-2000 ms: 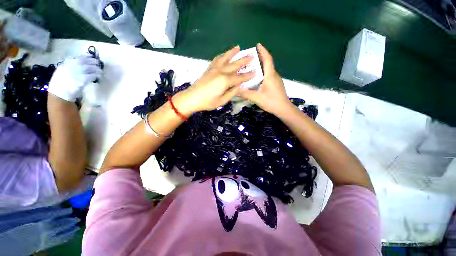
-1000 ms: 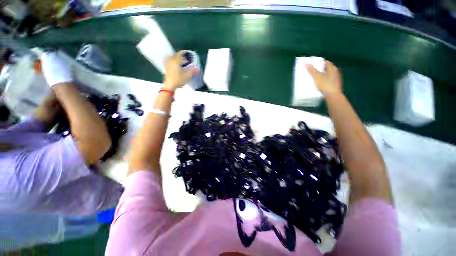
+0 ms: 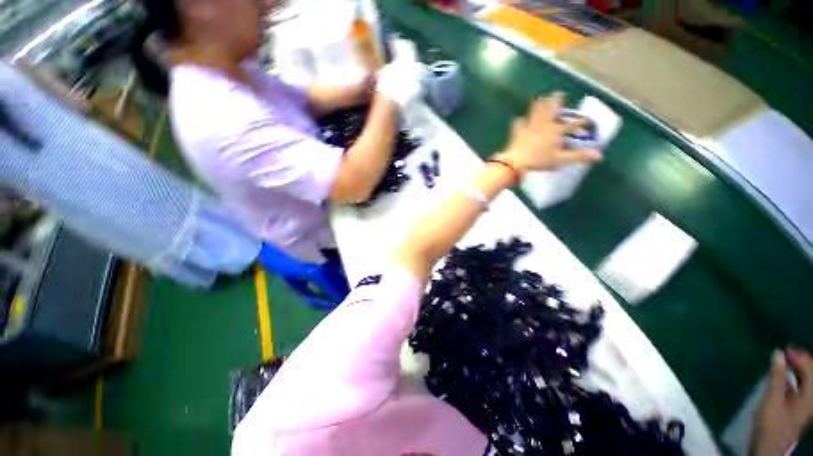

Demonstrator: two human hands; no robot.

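Observation:
My left hand (image 3: 546,138), blurred, has a red string and pale bracelet. Its spread fingers and thumb reach around the upper end of an open white box (image 3: 554,185) on the green belt. A dark round shape shows between them, and a white flap (image 3: 603,116) stands beyond. My right hand (image 3: 786,405) is cut off at the lower right edge, with bent fingers beside or on a partly hidden white box (image 3: 744,420); its grip is unclear. Another white box (image 3: 649,258) lies between my hands. A large heap of black cables (image 3: 508,347) lies before me.
The green conveyor belt (image 3: 704,347) runs beyond the white ledge (image 3: 463,142). A neighbour in light purple (image 3: 258,134) stands left, with a white-gloved hand (image 3: 401,76) near a grey-white cylinder (image 3: 441,86) and a smaller cable pile (image 3: 370,151). Blue-striped fabric (image 3: 98,169) shows at far left.
The view has swung left, bringing the neighbour and the green floor into view. My right hand has shifted to the picture's edge. My left hand is still at the open box, its fingers more spread.

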